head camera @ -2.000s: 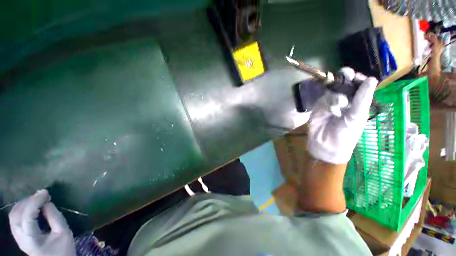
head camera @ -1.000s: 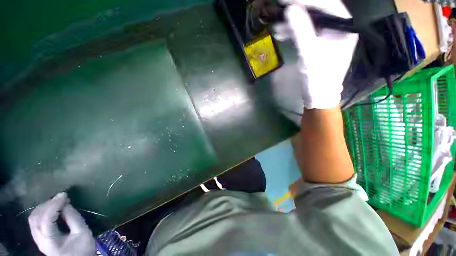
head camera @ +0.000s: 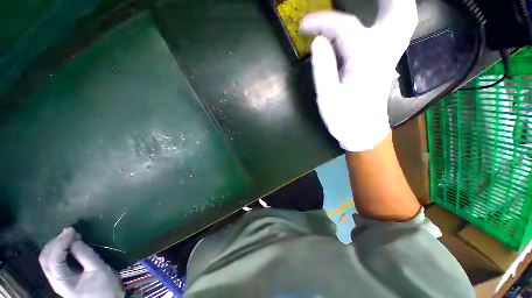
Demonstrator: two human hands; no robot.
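Note:
My right hand, in a white glove, is over the bench at the upper right with its fingers apart and nothing seen in it. It partly covers the yellow sponge of the iron stand at the top edge. No soldering iron shows in it. My left hand, also white-gloved, is at the lower left with thumb and fingertip pinched on thin solder wire, which sticks out to the right. A thin curved strand lies on the green mat near it.
A dark flat rectangular object lies right of my right hand, with a black cord around it. A green mesh basket stands at the right. A blue crate with silver bars and red wires is below the bench edge at lower left.
The soldering iron, held in my right hand two seconds ago, is no longer seen in it. That hand moved to the stand, then came back toward me with fingers spread. My left hand keeps its pinch.

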